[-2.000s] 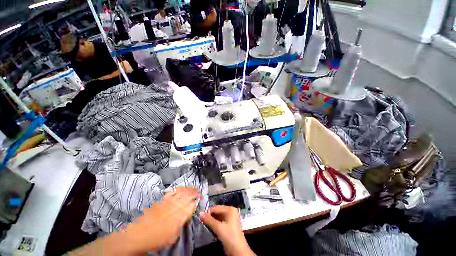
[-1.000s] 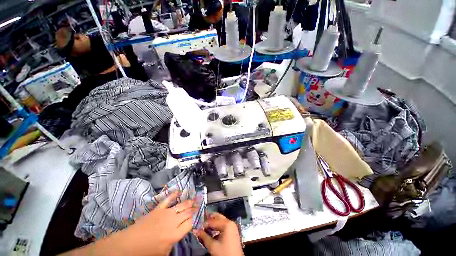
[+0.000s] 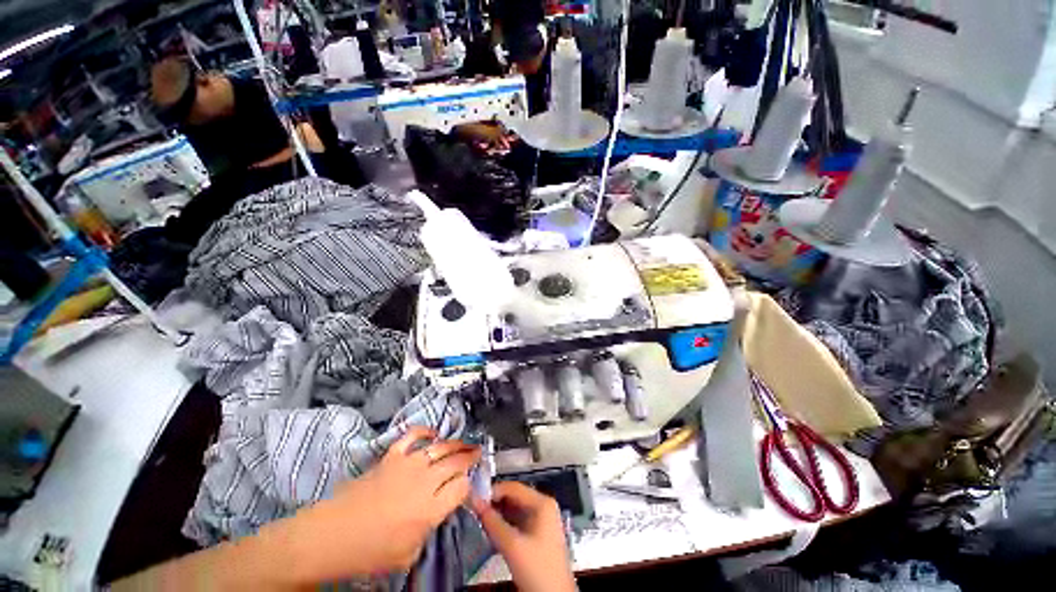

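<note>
The striped garment piece (image 3: 313, 445) lies bunched left of the white overlock machine (image 3: 579, 306), and its edge runs to the needle area (image 3: 492, 411). My left hand (image 3: 405, 491) lies on the cloth just below the needle area, fingers bent over its edge. My right hand (image 3: 527, 526) is beside it, cut off by the bottom edge, thumb and fingertip pinching the cloth edge in front of the foot. The fingertips of both hands nearly touch. The exact layers between the fingers are too blurred to tell.
Right of the machine lie snips (image 3: 639, 490), a yellow-handled tool (image 3: 668, 444), a grey strip (image 3: 728, 434) and red-handled scissors (image 3: 807, 468). Thread cones (image 3: 567, 93) stand behind. A striped cloth pile (image 3: 307, 249) is at the back left. A person (image 3: 220, 110) sits beyond.
The view has shifted, so the machine sits slightly further right. My fingers are drawn closer together at the cloth edge, and my left hand's fingers are more bent.
</note>
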